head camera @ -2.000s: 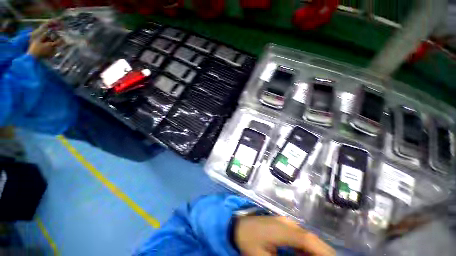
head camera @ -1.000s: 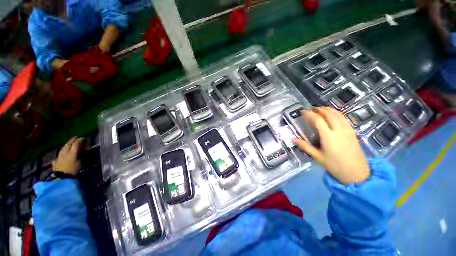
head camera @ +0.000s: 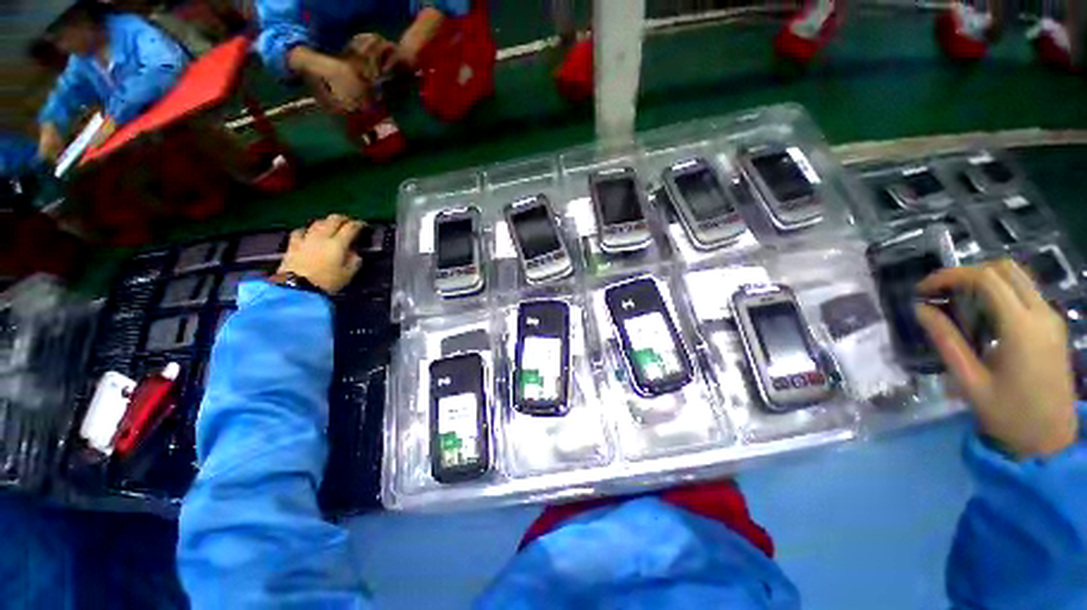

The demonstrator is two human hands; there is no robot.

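Observation:
The clear phone tray (head camera: 572, 483) lies in front of me. Three open-backed phones (head camera: 459, 423) lie face down in its front row, showing white labels and green areas. A handset (head camera: 781, 346) lies screen up beside them, and more handsets (head camera: 620, 209) fill the back row. My right hand (head camera: 1013, 352) holds a dark phone (head camera: 908, 292) by its right side, above the clear tray's right end; its far side is hidden. My left hand (head camera: 322, 253) is over the black cover tray's (head camera: 358, 358) far right corner, fingers curled; its grip is hidden.
Grey covers (head camera: 185, 290) sit in the black tray. A white item (head camera: 107, 411) and a red item (head camera: 148, 409) lie on it. A second clear tray (head camera: 1055, 215) with phones is at right. A post (head camera: 616, 72) stands behind. Co-workers' hands (head camera: 352, 78) and red items are opposite.
The view has swung left and levelled. My right hand has moved right with the phone, which is out of its front-row pocket. My left hand is still over the black tray, farther into view.

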